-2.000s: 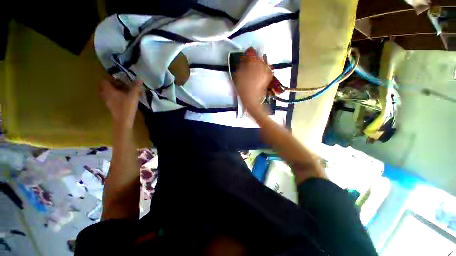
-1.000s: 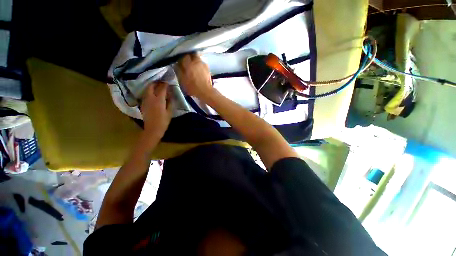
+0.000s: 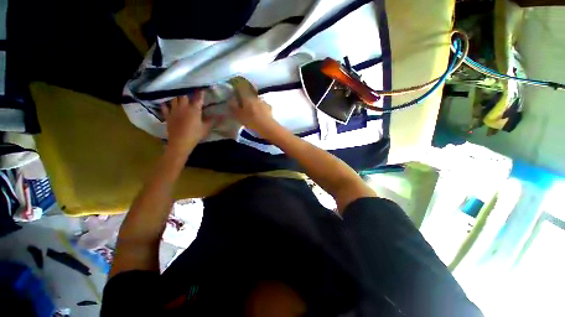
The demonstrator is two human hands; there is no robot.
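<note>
A garment lies with its pale side up, crossed by dark strips, with a wide dark edge band near me. My left hand rests on the cloth at its left part, fingers spread. My right hand is beside it, at a small tan-brown curved piece; whether its fingers pinch it is unclear. A greyish fold lies between the hands. The iron, with orange handle and dark pointed soleplate, rests on the garment to the right, with no hand on it.
Yellow padding shows left and right of the garment. A blue hose and a brown-orange line run from the iron off to the right. Dark cloth covers the upper left. Scraps lie on the floor. Pale items stand at the lower right.
My right hand left the iron, which now rests further right. Both hands moved together on the cloth, then slightly apart. The tan-brown piece, hidden a second ago, shows again by my right hand.
</note>
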